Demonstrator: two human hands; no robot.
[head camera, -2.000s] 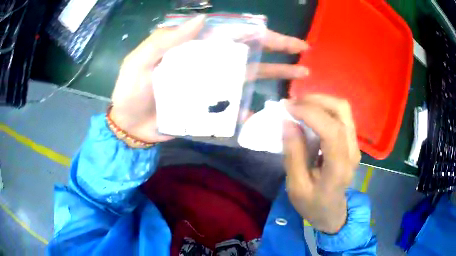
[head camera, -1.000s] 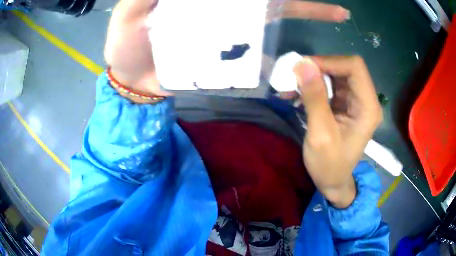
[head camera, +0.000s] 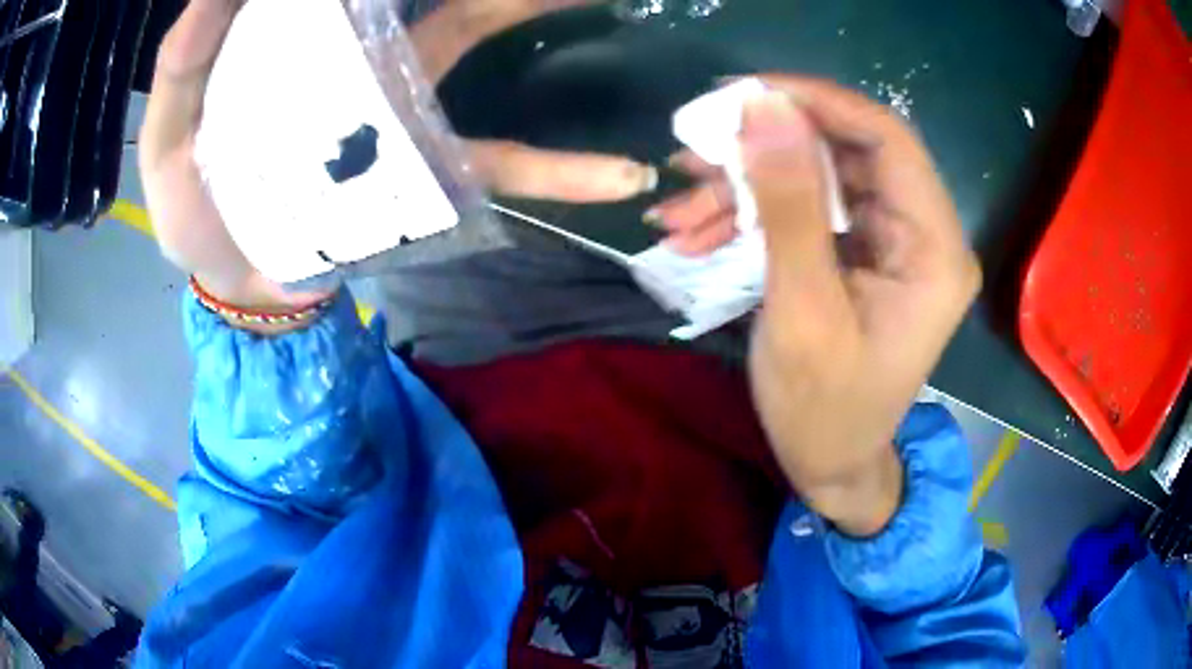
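A white card (head camera: 281, 144) with a dark smudge lies in a clear bag (head camera: 412, 98) at the upper left. My left hand (head camera: 196, 170) holds the bagged card from behind, with some fingers reaching out past its right side. My right hand (head camera: 850, 261) pinches a crumpled white wipe (head camera: 732, 261) between thumb and fingers, to the right of the card and apart from it. The wipe hangs down near the bench edge. Part of the wipe is hidden behind the right fingers.
A red tray (head camera: 1124, 261) is at the right on the green bench (head camera: 588, 105), with small specks on its near end. Loose white specks (head camera: 895, 92) lie on the bench. Black trays (head camera: 59, 118) are stacked at the upper left. A blue sleeve (head camera: 1137, 601) shows at the lower right.
My left hand has moved left with the bagged card, which is now tilted. The wipe in my right hand now hangs more open. The view has shifted.
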